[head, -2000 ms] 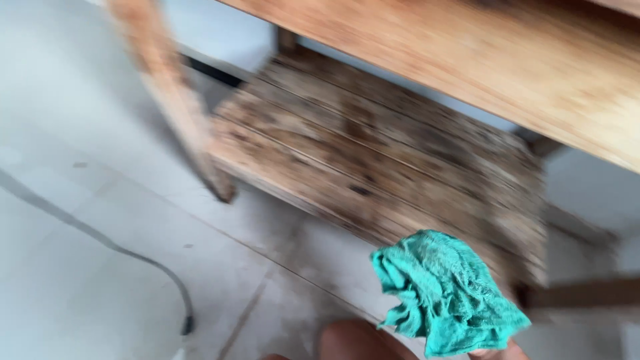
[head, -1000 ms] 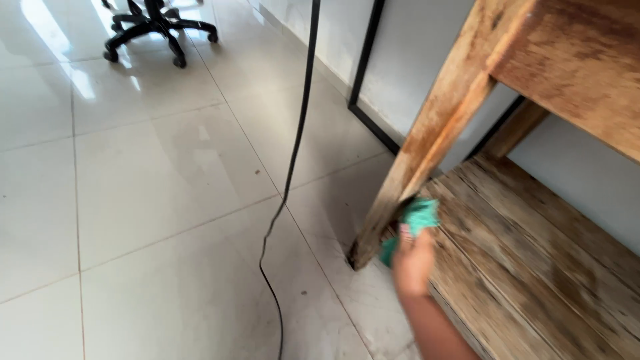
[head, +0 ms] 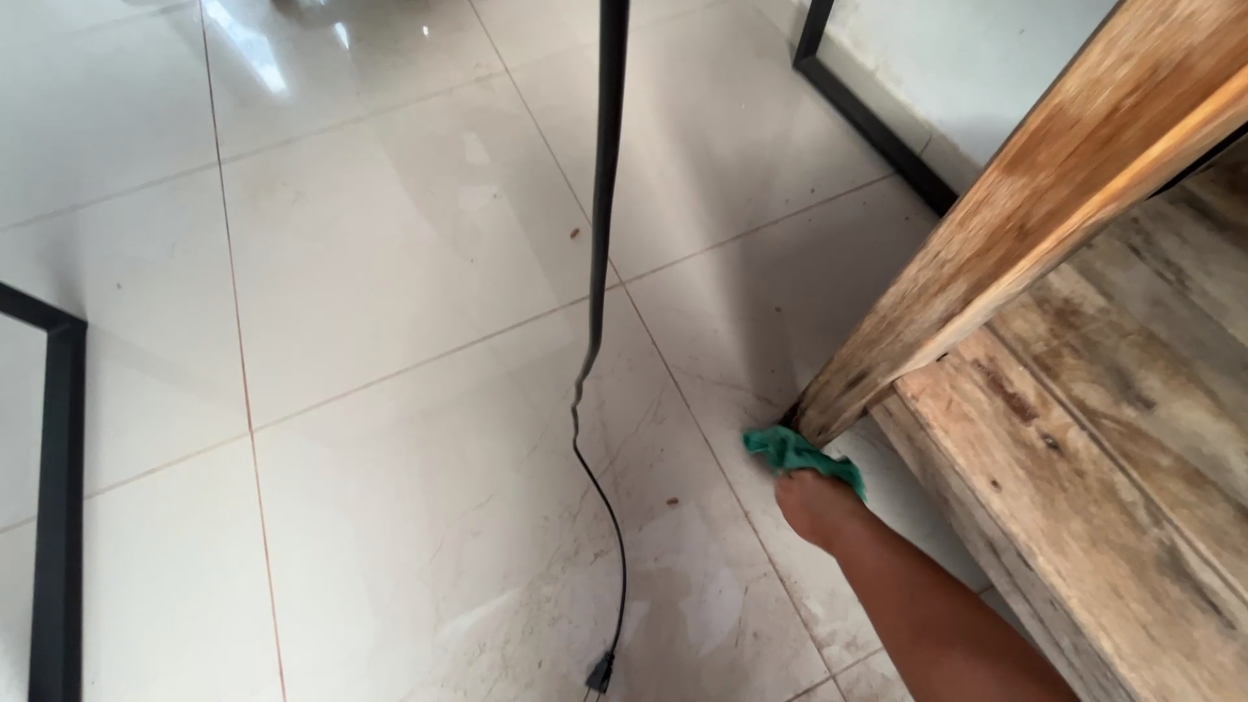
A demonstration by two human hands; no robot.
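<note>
My right hand (head: 817,502) reaches in from the lower right and grips a green cloth (head: 801,456). The cloth lies against the foot of a wooden table leg (head: 936,283), low by the tiled floor. Most of my fingers are hidden by the cloth and the back of the hand. Just right of my forearm is the lower shelf of wooden planks (head: 1063,429), worn and stained, joined to the leg. My left hand is out of view.
A black cable (head: 603,175) hangs down mid-view and ends in a plug (head: 602,673) near the floor tiles (head: 409,526). Black metal frames stand at the left (head: 60,507) and at the upper right (head: 877,136) beside the wall. Small brown bits lie on the floor.
The hand with the green cloth has moved down the table leg, from beside the shelf corner to the leg's foot. The view has swung from the shelf toward the floor.
</note>
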